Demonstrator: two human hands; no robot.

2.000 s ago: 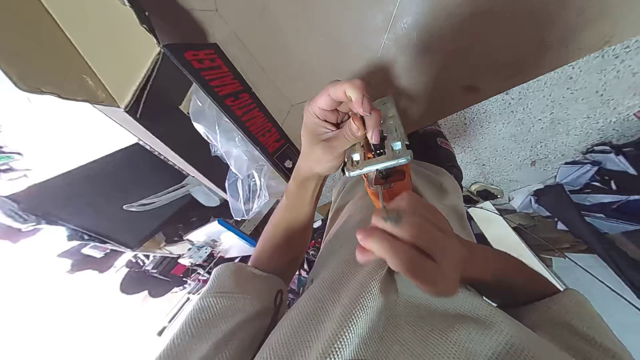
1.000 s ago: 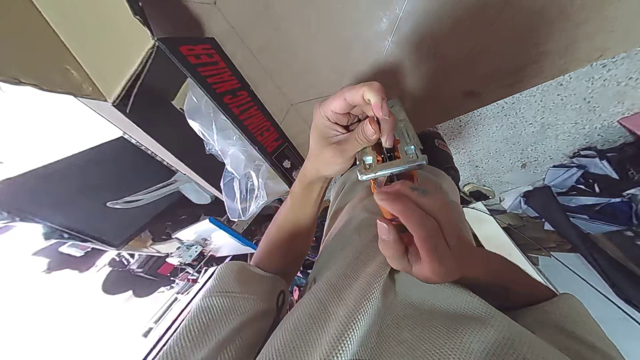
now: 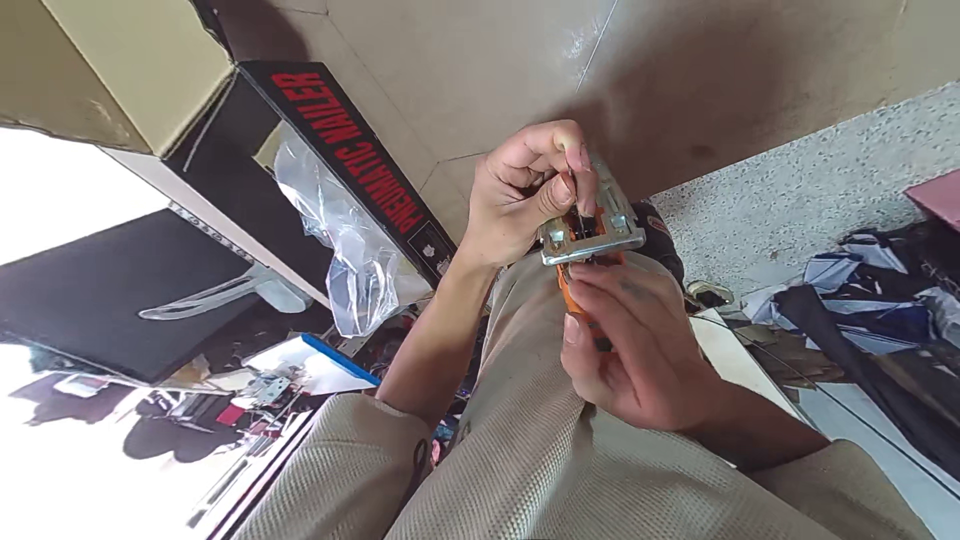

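Observation:
An orange power tool with a metal base plate [image 3: 596,246], which looks like a jigsaw, rests upright against my lap. My left hand [image 3: 525,191] pinches a small thin dark piece, perhaps a blade, between thumb and fingers at the opening in the plate. Just below the plate, my right hand [image 3: 630,341] lies against the orange body, fingers bent around its near side. Whether it grips the body or a small part there is hidden by the fingers.
To the left stands an open black box [image 3: 352,150] with red lettering, holding a clear plastic bag [image 3: 352,262]. A white board with a blue edge [image 3: 337,360] lies below it. Crumpled dark and white cloth [image 3: 862,292] is at the right, beyond a speckled floor strip [image 3: 795,180].
My right hand has moved from a blurred position below the tool up against its body, near the plate. My left hand remains at the plate opening.

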